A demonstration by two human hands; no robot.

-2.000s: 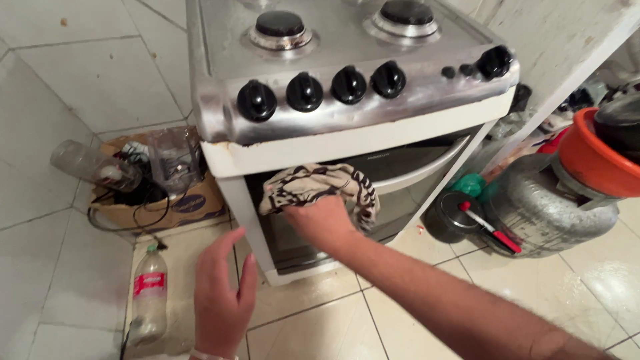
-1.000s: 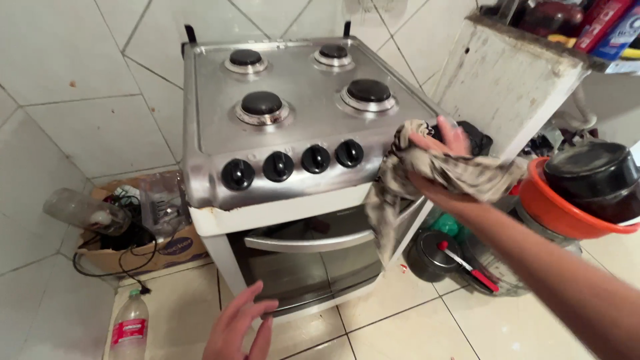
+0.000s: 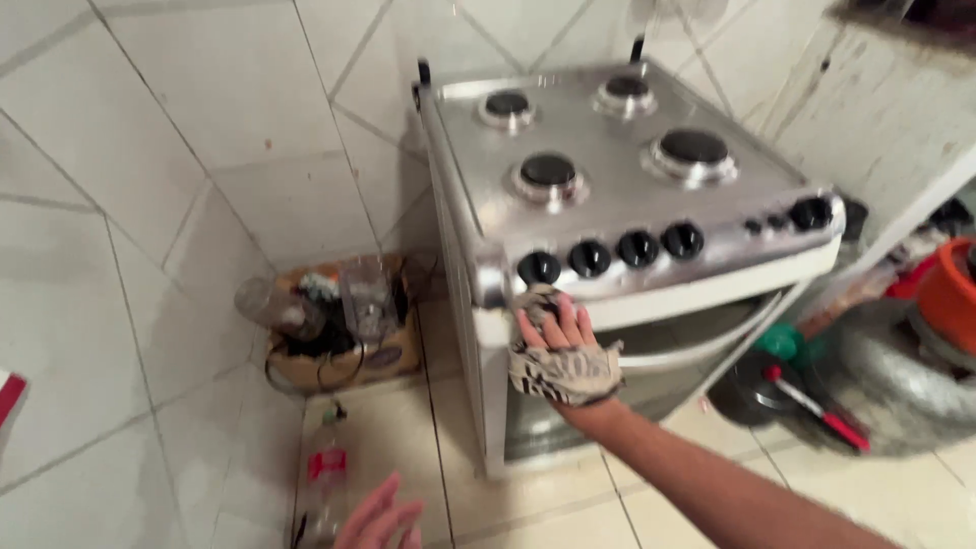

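Observation:
My right hand (image 3: 560,332) presses a patterned beige and black cloth (image 3: 568,374) against the front left corner of a gas stove (image 3: 656,274), just below the leftmost black knob (image 3: 539,268). The cloth wraps over the back of the hand and bunches under the fingers. Below it is the oven door (image 3: 656,396) with its pale curved handle (image 3: 701,347). At the bottom edge, my left hand (image 3: 385,518) is partly in view, fingers apart and holding nothing. It is left of the stove, near a clear plastic bottle (image 3: 326,488) with a red label.
A cardboard box (image 3: 396,362) of clear containers and cables stands left of the stove. Further right are a metal gas cylinder (image 3: 877,374), an orange basin (image 3: 949,293), a dark pot (image 3: 751,393) and a red-ended utensil (image 3: 820,412). Tiled walls rise behind.
My right hand, with the cloth, has gone from the right part of the stove front to its left corner. A second earlier the cloth hung down loosely. The view has shifted left.

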